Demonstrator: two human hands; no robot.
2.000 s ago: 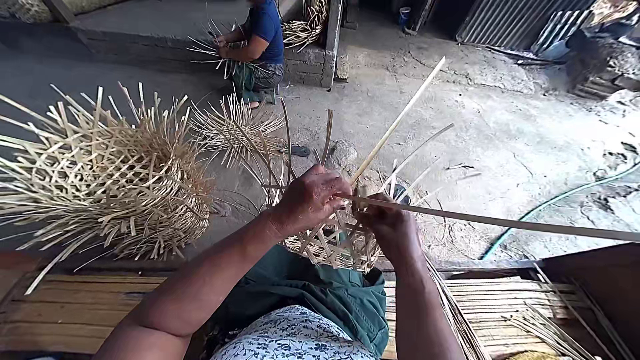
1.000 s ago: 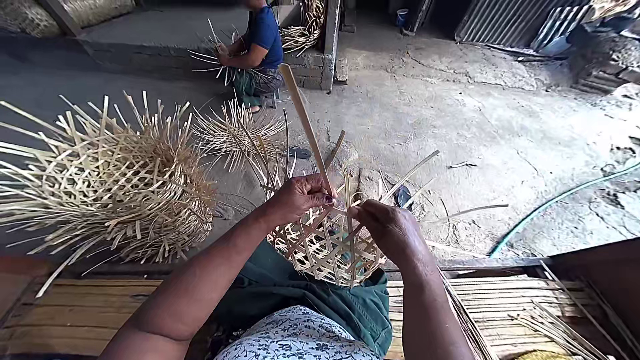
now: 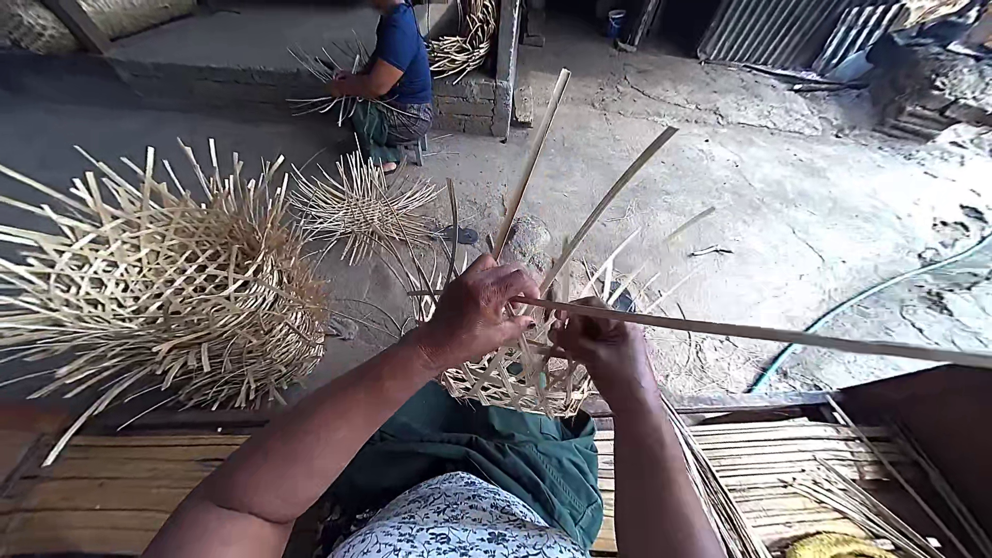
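An open-weave basket [image 3: 515, 387] of flat cane-like strips rests at my lap, with loose strip ends standing up from its far rim. My left hand [image 3: 484, 306] pinches a long flat strip [image 3: 744, 329] near its end, at the basket's upper edge. From there the strip runs to the right, out of view. My right hand [image 3: 601, 341] is just beside, below the strip, its fingers closed on the weave or a strip; exactly which is hidden. Two upright strips, one pale [image 3: 535, 159] and one darker [image 3: 616, 190], rise beyond my hands.
Stacked unfinished baskets [image 3: 186, 287] bristle at the left, with a smaller woven piece [image 3: 364, 205] beside them. Another person [image 3: 403, 70] sits weaving beyond. A green hose [image 3: 852, 298] crosses the concrete at right. Loose strips [image 3: 868, 504] lie on the slatted bench [image 3: 124, 496].
The long strip, upright a second ago or not distinct, now stretches right from my left hand. My hands have shifted slightly at the basket's rim, and a darker strip now leans up to the right.
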